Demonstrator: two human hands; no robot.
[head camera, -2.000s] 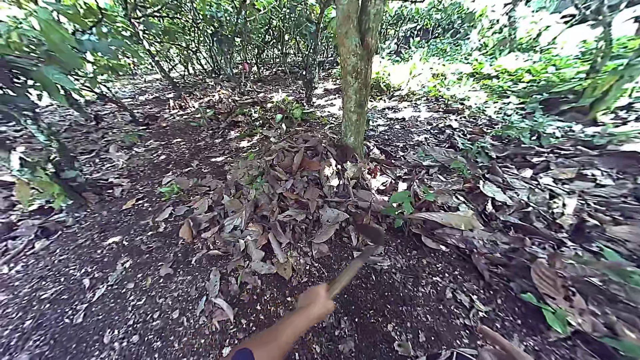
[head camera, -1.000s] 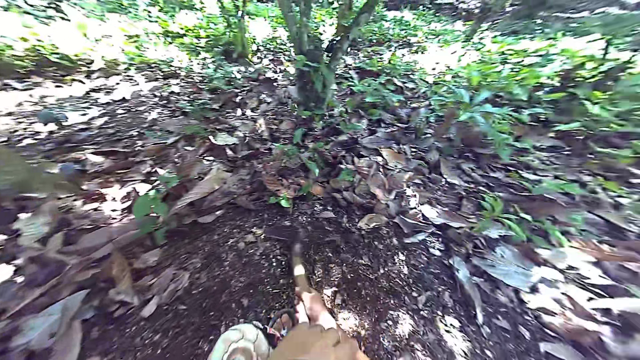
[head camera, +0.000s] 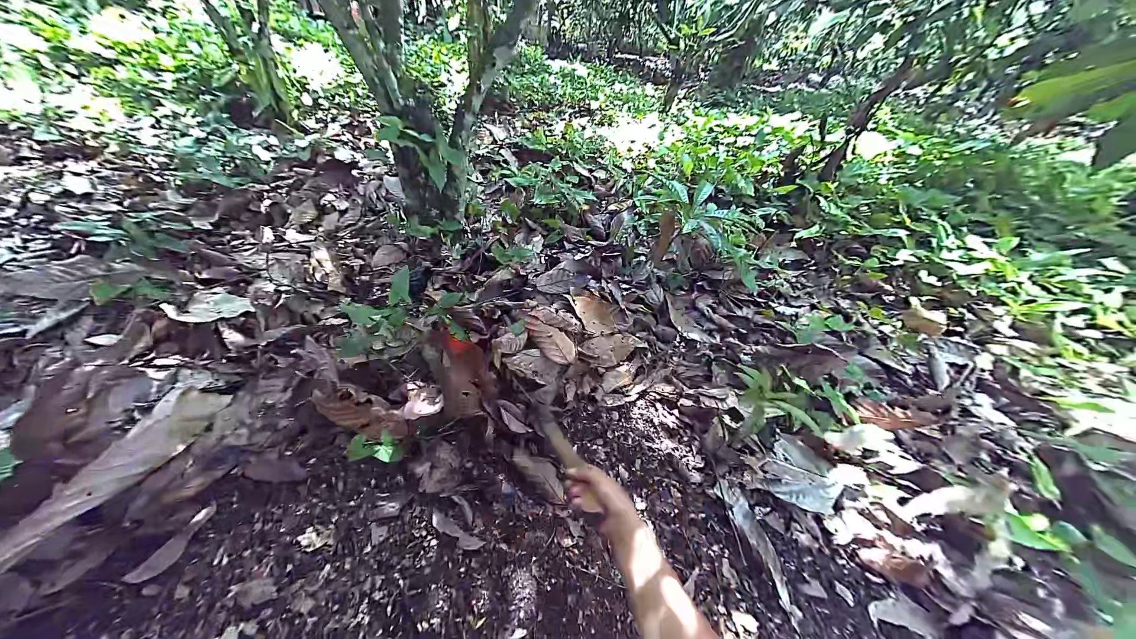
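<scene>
My right hand (head camera: 602, 501) reaches in from the bottom edge, right of the middle, with its fingers closed round the wooden handle of a hand tool (head camera: 563, 445). The handle slants up and left. Its far end is blurred against dry leaves, so the shape of the head cannot be told now. Just beyond it lies a heap of brown fallen leaves (head camera: 552, 342). A broad brown leaf with a bright red-orange patch (head camera: 463, 377) stands left of the tool. Dark soil with small litter (head camera: 399, 550) spreads below. My left hand is not in view.
A tree with several thin trunks (head camera: 430, 169) rises beyond the leaf heap. Low green plants (head camera: 701, 209) grow behind and to the right. A small green seedling (head camera: 382, 448) stands at the left of the heap. Large dry leaves (head camera: 133, 461) lie at the lower left.
The view has swung a lot, and a multi-stemmed tree now shows instead of the single trunk. My hand still grips the tool. A shoe seen at the bottom one second ago is out of view.
</scene>
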